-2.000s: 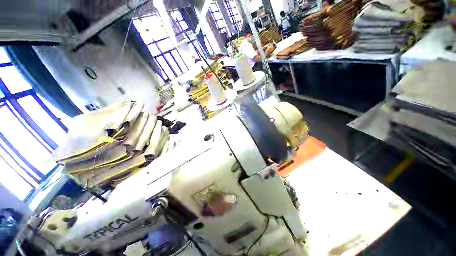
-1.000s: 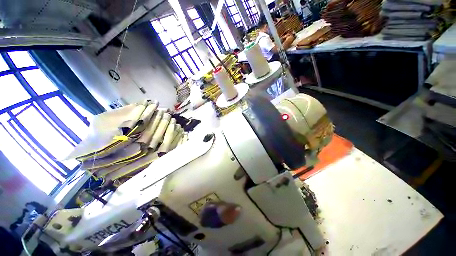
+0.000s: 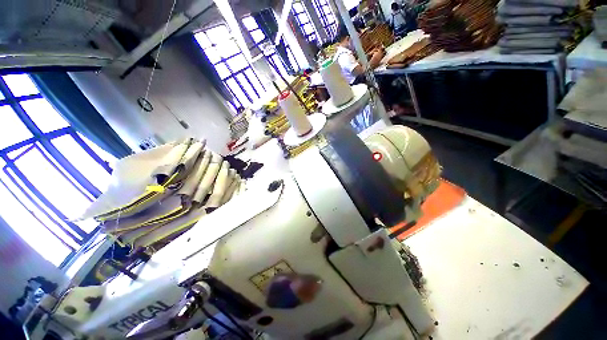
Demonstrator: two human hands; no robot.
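A large white sewing machine (image 3: 246, 232) marked TYPICAL fills the lower middle, tilted in the view. Its dark handwheel (image 3: 356, 176) and a cream round housing (image 3: 403, 156) are at its right end. A stack of beige panels with yellow edges (image 3: 160, 189) stands behind the machine at left. Two white thread cones (image 3: 295, 114) stand on round holders behind the machine. The needle area is not visible. Neither of my hands can be made out in the picture.
A white table top (image 3: 492, 259) extends right of the machine, with an orange-red piece (image 3: 432, 206) near the handwheel. Behind, a long table (image 3: 479, 60) bears brown and grey stacks. A person in white (image 3: 347, 61) is at the back. Tall windows are at left.
Since two seconds ago the view has shifted, so the machine's handwheel and table sit further right. A person in white at the back now shows more clearly.
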